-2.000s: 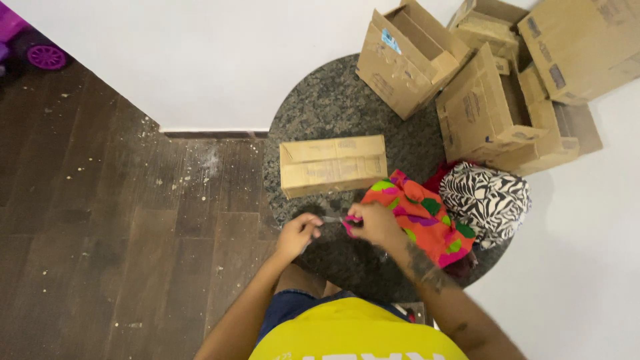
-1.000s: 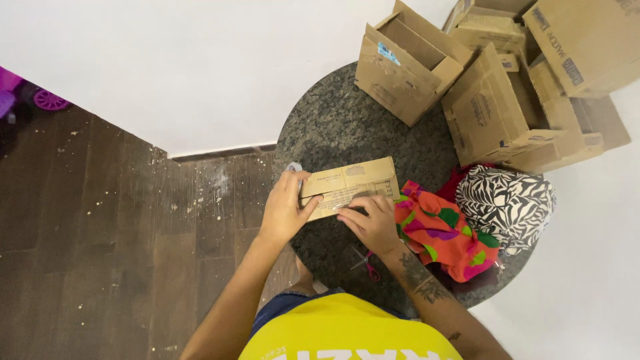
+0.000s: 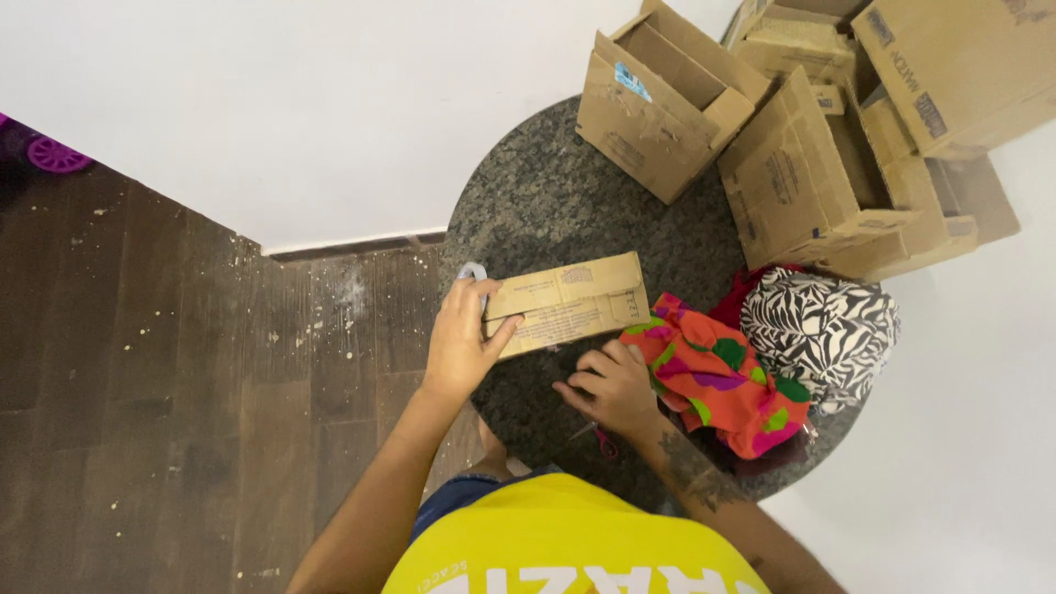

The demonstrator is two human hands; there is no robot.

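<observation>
A small closed cardboard box [image 3: 569, 301] lies on the round dark granite tabletop [image 3: 561, 190]. My left hand [image 3: 464, 334] grips its left end, the thumb on the top face. Beside that hand, a clear roll, perhaps of tape [image 3: 472, 271], shows at the box's upper left corner. My right hand [image 3: 612, 388] is just below the box's right part, fingers spread and slightly curled, with nothing seen in it. Small scissors with pink handles [image 3: 606, 445] rest on the tabletop below my right hand. Orange patterned cloth [image 3: 718, 371] lies to the right of that hand.
A black-and-white patterned cloth bundle [image 3: 821, 334] sits at the table's right side, with dark red cloth [image 3: 730, 301] next to it. Several open cardboard boxes [image 3: 648, 124] are crowded and stacked at the back right. A white wall [image 3: 289, 107] borders the table.
Two seconds ago both hands were below the box, near the pink-handled scissors. One second ago both hands were on the box; my right hand has since come off it, while my left stays on its left end.
</observation>
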